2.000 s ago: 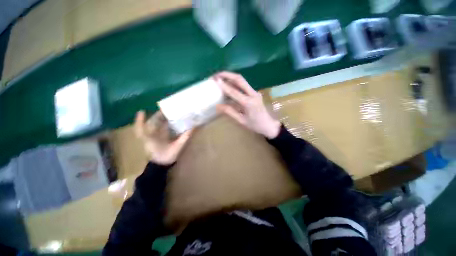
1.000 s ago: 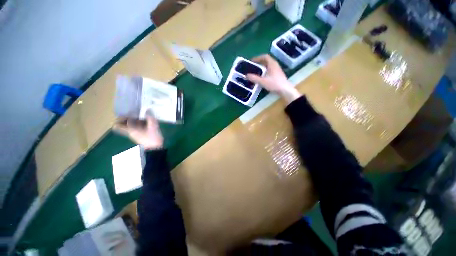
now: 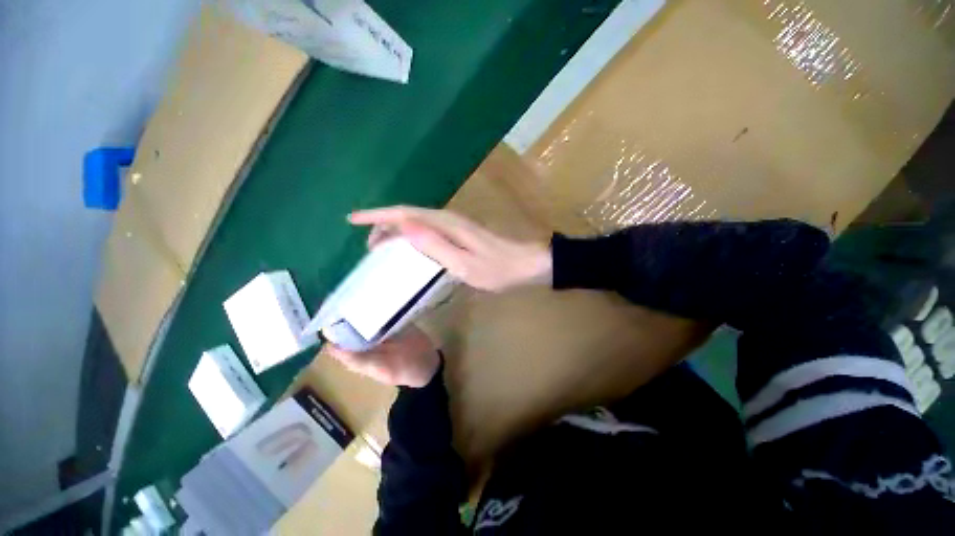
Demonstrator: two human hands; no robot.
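A white retail box (image 3: 390, 281) is between my two hands, tilted over the near edge of the belt, with a dark line along its right side. My left hand (image 3: 393, 359) holds it from below at its lower end. My right hand (image 3: 471, 248) lies on its upper end with the fingers stretched out. The box's contents are hidden. Two closed white cartons, a larger one (image 3: 267, 319) and a smaller one (image 3: 224, 392), stand on the green belt to the left. A stack of open sleeves (image 3: 274, 461) with a pinkish picture lies at the lower left.
The green conveyor belt (image 3: 419, 131) runs diagonally past the cardboard-covered bench (image 3: 586, 356). An upright white printed card (image 3: 361, 40) stands on the belt at the top. A blue stool (image 3: 103, 178) is at far left. Pale items (image 3: 922, 356) are at far right.
The tray of black devices and the open sleeve, held apart a second ago, are no longer seen separately; both hands have come together on one box. The view has shifted left along the belt.
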